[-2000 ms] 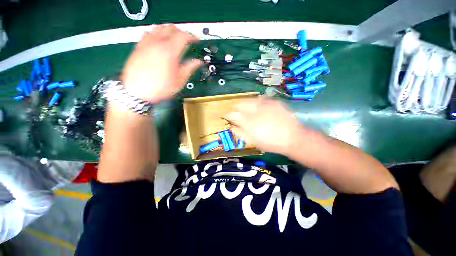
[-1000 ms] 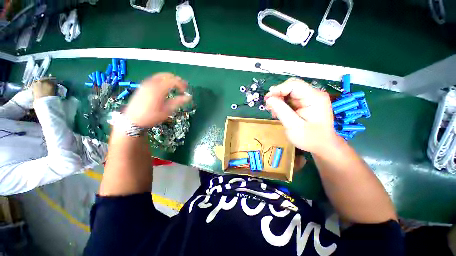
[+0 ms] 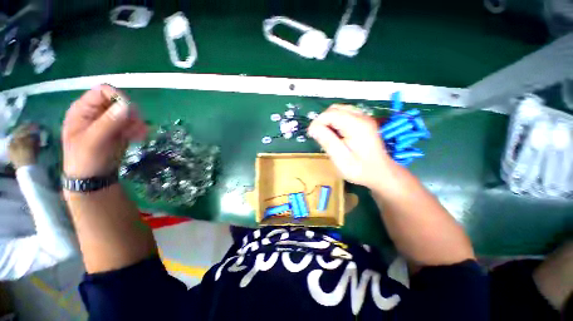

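My left hand (image 3: 97, 135), blurred, is raised at the left with fingers pinched; a small pale piece (image 3: 118, 99), perhaps a circuit board piece, shows at the fingertips. My right hand (image 3: 355, 143) is above the box's right back corner, fingertips together beside the round end pieces (image 3: 289, 127); whether it holds anything is hidden. The open cardboard box (image 3: 301, 158) holds a few blue cells (image 3: 298, 205) with thin wires. A tangled pile of wired circuit boards (image 3: 176, 169) lies left of the box. More blue cells (image 3: 402, 135) lie right of my right hand, which partly hides their boards.
A pale rail (image 3: 220, 81) crosses behind the work surface. White looped housings (image 3: 180, 41) lie scattered beyond it, and more are heaped at the right (image 3: 543, 147). A grey upright (image 3: 515, 72) stands at the upper right. Another person's hand (image 3: 24, 145) and white sleeve are at the left.
The view has shifted. My left hand has moved left and its fingers have closed. My right hand has left the box and stays pinched beside the round end pieces.
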